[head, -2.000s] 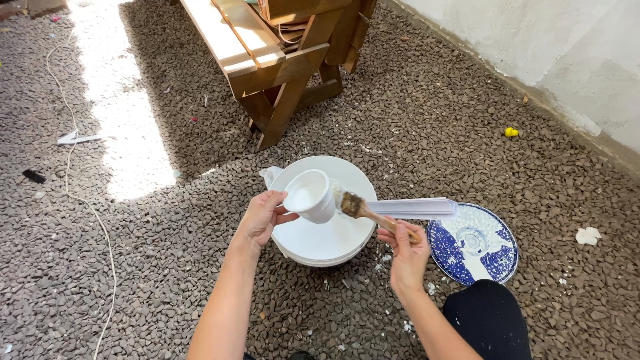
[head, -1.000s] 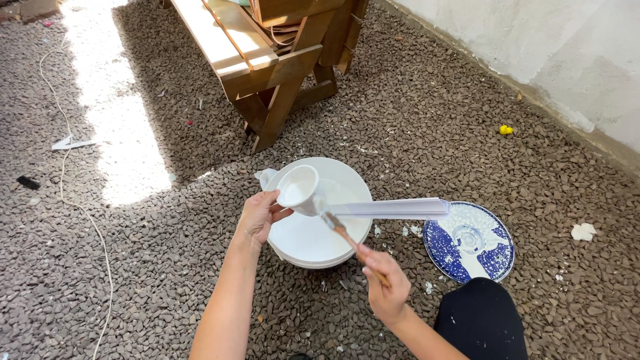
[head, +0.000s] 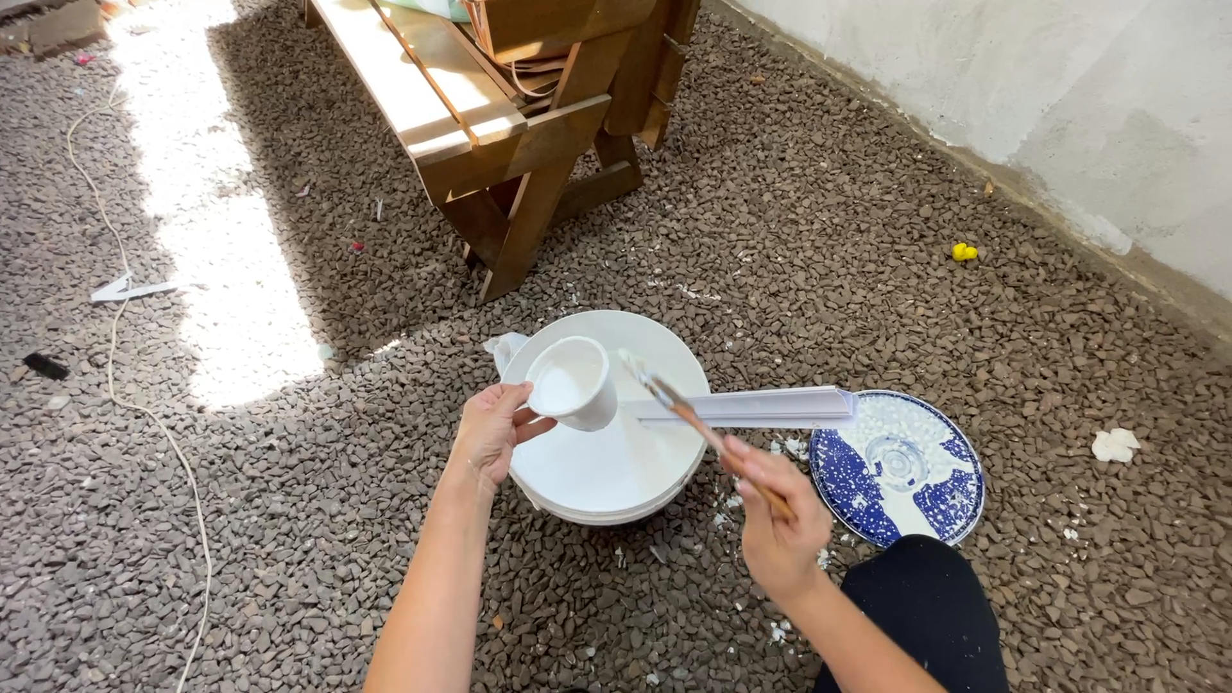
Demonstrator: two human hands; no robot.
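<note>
My left hand grips a small white plastic cup by its left side. The cup tilts toward me, with white stuff inside, above a large round white bucket. In my right hand is the wooden handle of a paintbrush, its bristles pointing up and left over the bucket, just right of the cup and apart from it. The bristles look blurred. A long white plastic strip lies across the bucket's right side and sticks out past the rim.
A blue lid spattered with white lies on the gravel at right, beside my dark-clad knee. A wooden bench stands beyond the bucket. A white cable runs down the left. A plastered wall borders the right.
The brush was beside the cup's right side two seconds ago and is now farther from it, over the bucket. My left hand still holds the cup.
</note>
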